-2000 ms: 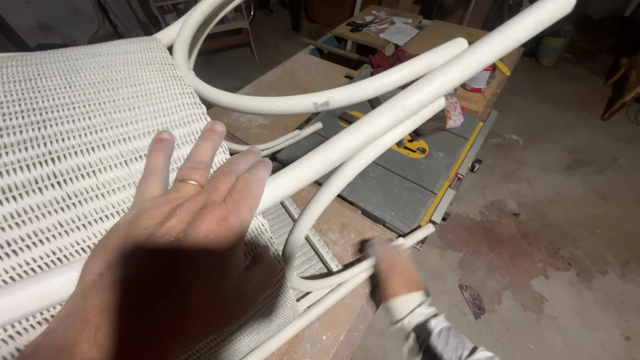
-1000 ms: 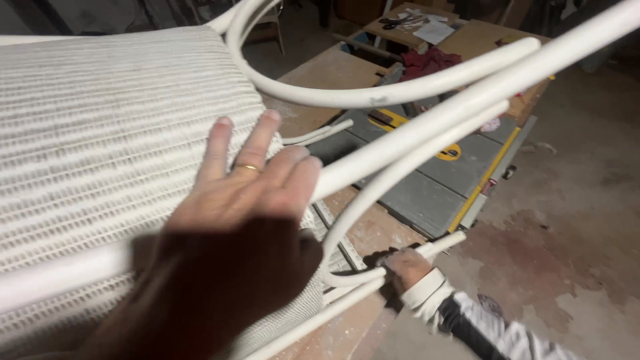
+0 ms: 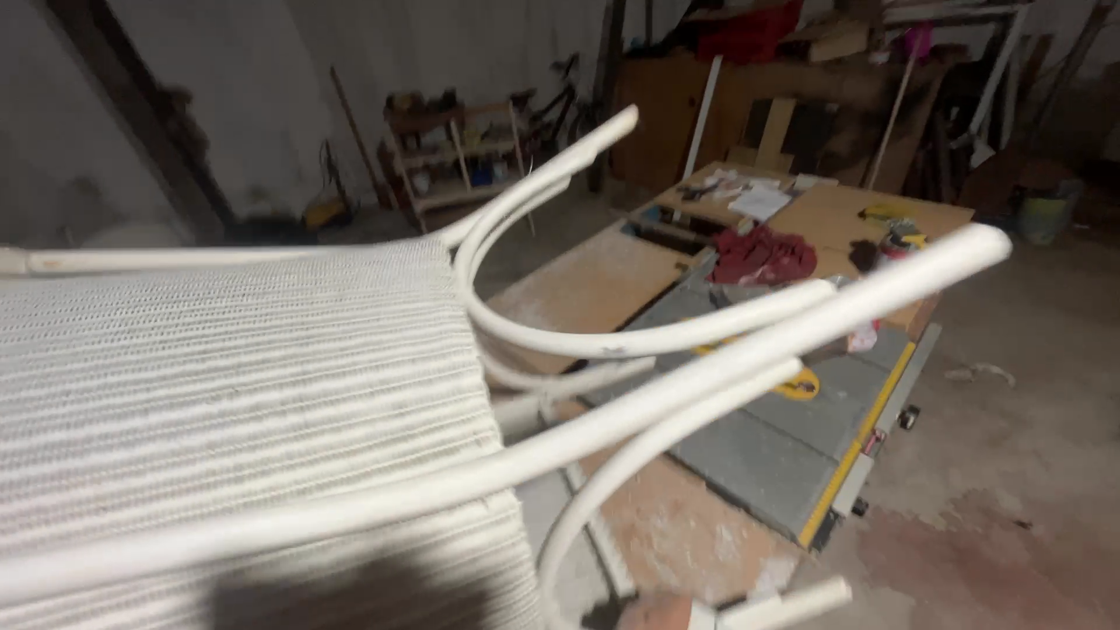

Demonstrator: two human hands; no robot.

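Note:
A white wicker piece of furniture fills the left and centre of the head view, with a ribbed woven panel (image 3: 262,394) and a curved, round-section white frame (image 3: 560,437). Several frame ends stick out to the right over a table saw (image 3: 770,455). My right hand (image 3: 654,611) shows only in part at the bottom edge, beside a lower white leg (image 3: 814,599); its fingers are hidden, so its grasp cannot be told. My left hand is out of view. A dark shadow falls on the lower part of the weave.
Around the grey saw top with its yellow rail (image 3: 857,446) are wooden boards (image 3: 586,289). A dark red cloth (image 3: 761,254), papers (image 3: 759,199) and a can lie on the worktop. Behind stand a small shelf (image 3: 464,157), a wooden cabinet (image 3: 656,114) and a bucket (image 3: 1046,210).
My left hand, earlier spread over the wicker and frame, has left the view. My right hand now shows only at the bottom edge. The view has tilted up toward the back of the room.

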